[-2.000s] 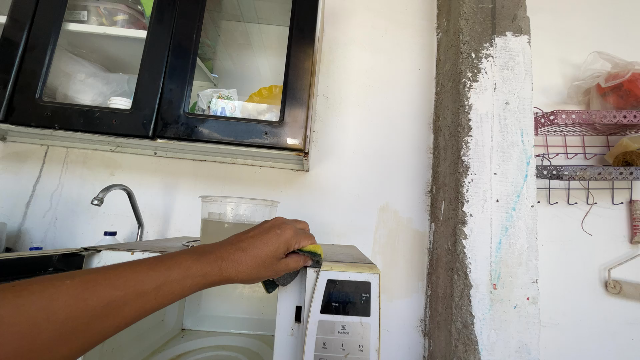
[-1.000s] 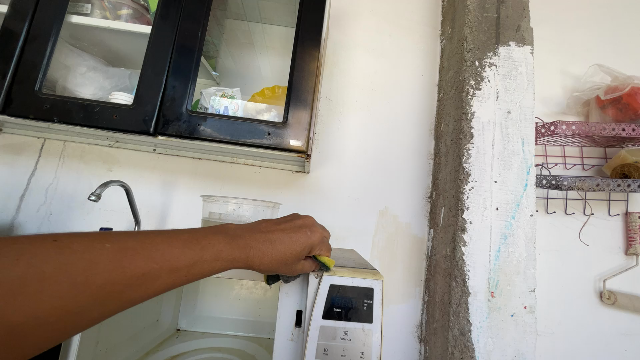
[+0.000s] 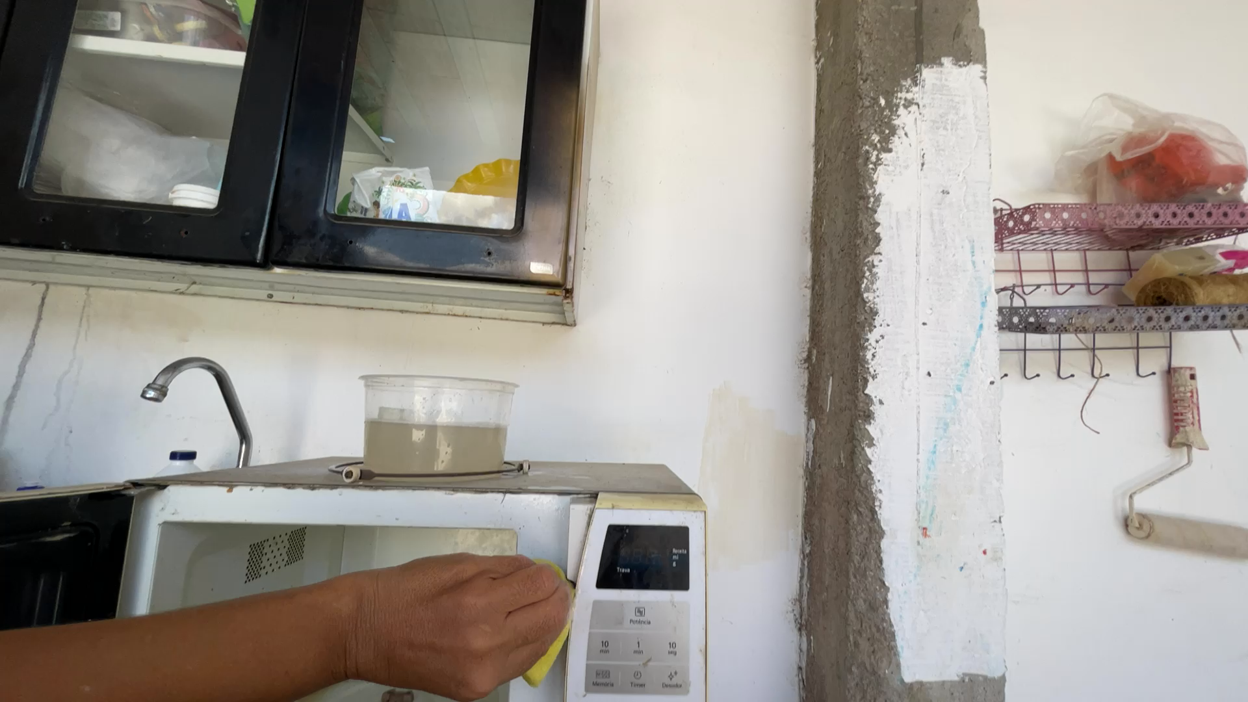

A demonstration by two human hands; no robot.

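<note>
My left hand [image 3: 468,619] reaches in from the left, its fingers closed around a yellow sponge [image 3: 554,624], mostly hidden by the hand. The sponge is against the white front frame of a microwave oven, just left of its control panel [image 3: 639,604]. The microwave's dark door [image 3: 60,556] stands open at the left, showing the light interior. On its stained top [image 3: 604,476] rests a clear plastic bucket [image 3: 436,419] partly filled with cloudy liquid, its wire handle lowered. My right hand is out of view.
A curved metal faucet [image 3: 205,366] and a blue-capped bottle [image 3: 181,462] stand behind the microwave. Above hangs a black-framed glass cabinet [image 3: 419,244]. A rough cement strip [image 3: 843,341] runs down the wall. Wire racks [image 3: 1121,319] and a paint roller [image 3: 1189,534] hang at right.
My left hand has moved down with the sponge, from the microwave's top front edge to the frame beside the panel. More of the bucket shows. The view has shifted.
</note>
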